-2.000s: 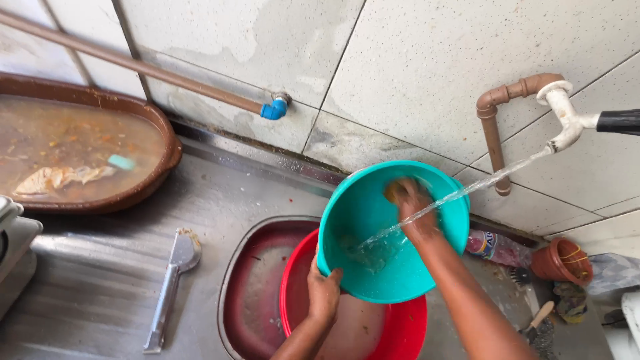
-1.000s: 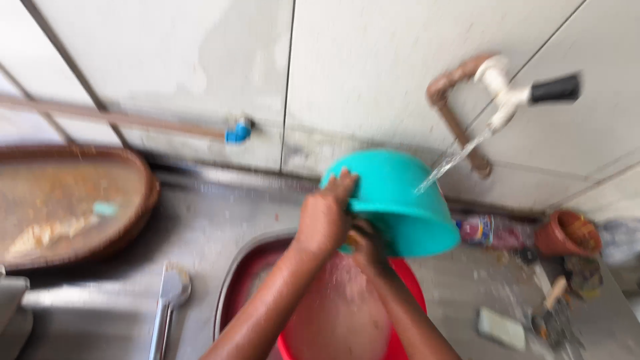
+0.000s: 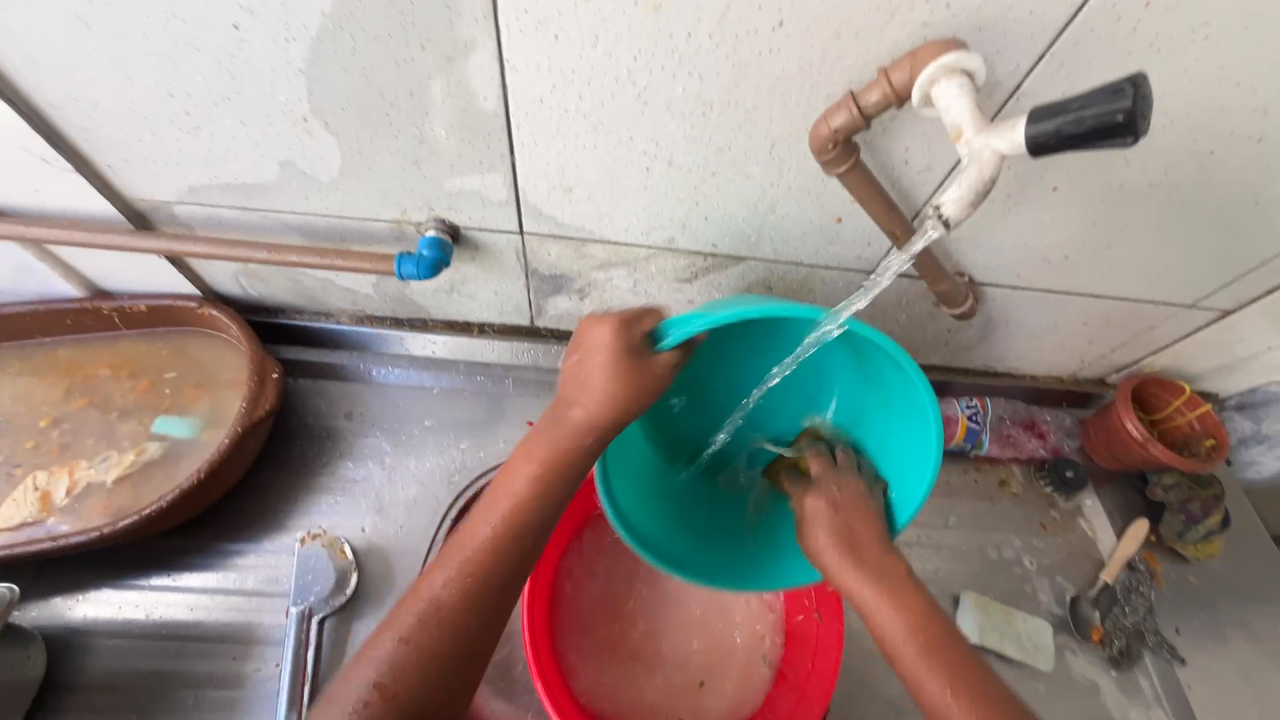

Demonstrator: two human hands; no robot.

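A teal plastic bowl [image 3: 650, 480] is tilted under the running tap [image 3: 970, 185], and the stream of water falls inside it. My left hand [image 3: 620, 365] grips the bowl's upper left rim. Inside the bowl, my right hand [image 3: 840, 500] presses a dark yellowish sponge or scrubbing pad [image 3: 795, 460] against the wall; the hand is blurred and partly covers the pad. Below the teal bowl is a red basin [image 3: 545, 620] with cloudy water, its upper part hidden by the bowl.
At the left a brown oval dish [image 3: 225, 450] holds murky water with food scraps. A metal utensil [image 3: 305, 610] lies on the steel counter [image 3: 400, 430]. To the right are a plastic bottle [image 3: 1020, 428], a terracotta-coloured pot [image 3: 1110, 430], a pale bar [image 3: 1005, 628], a wooden-handled tool [image 3: 1125, 550] and steel wool [image 3: 1135, 610].
One second ago the teal bowl was turned with its outside toward the stream; now its inside faces up under the water. My right hand has moved into the bowl with the pad.
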